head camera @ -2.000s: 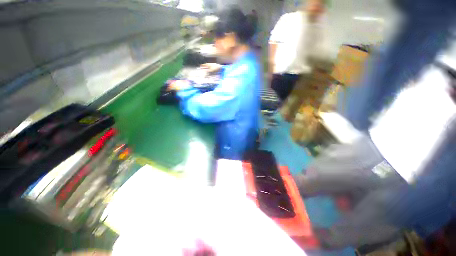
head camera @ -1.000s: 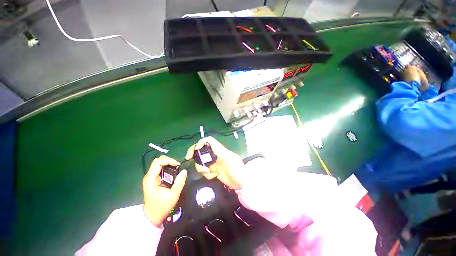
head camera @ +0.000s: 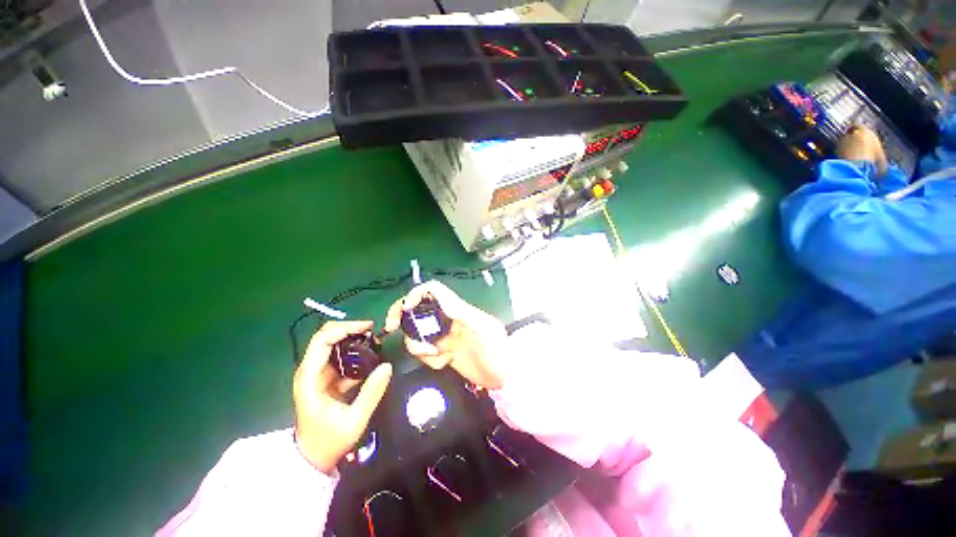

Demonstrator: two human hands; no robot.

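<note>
My left hand (head camera: pixel 333 396) holds a small black unit (head camera: pixel 357 358) between thumb and fingers; a few faint light marks show on it. My right hand (head camera: pixel 461 341) holds a second small black unit (head camera: pixel 416 305) with a white square label facing up. The two units are close together above the near black tray (head camera: pixel 474 457). Its pockets show thin red and pink strips and a bright white round glare. Thin black leads (head camera: pixel 362 285) with white tags lie on the green mat just behind my hands.
A pale power supply (head camera: pixel 482 189) with red digits stands behind, with a raised black tray (head camera: pixel 393 105) on it. White paper (head camera: pixel 579 283), a yellow line (head camera: pixel 627 257) and a small patterned disc (head camera: pixel 728 274) lie right. A blue-sleeved person (head camera: pixel 865 226) works at far right. A red crate (head camera: pixel 825 516) is lower right.
Since one second ago, the unit in my left hand has turned, so its pinkish label no longer shows. The view has shifted slightly. Two seconds ago the view faced right and showed neither unit.
</note>
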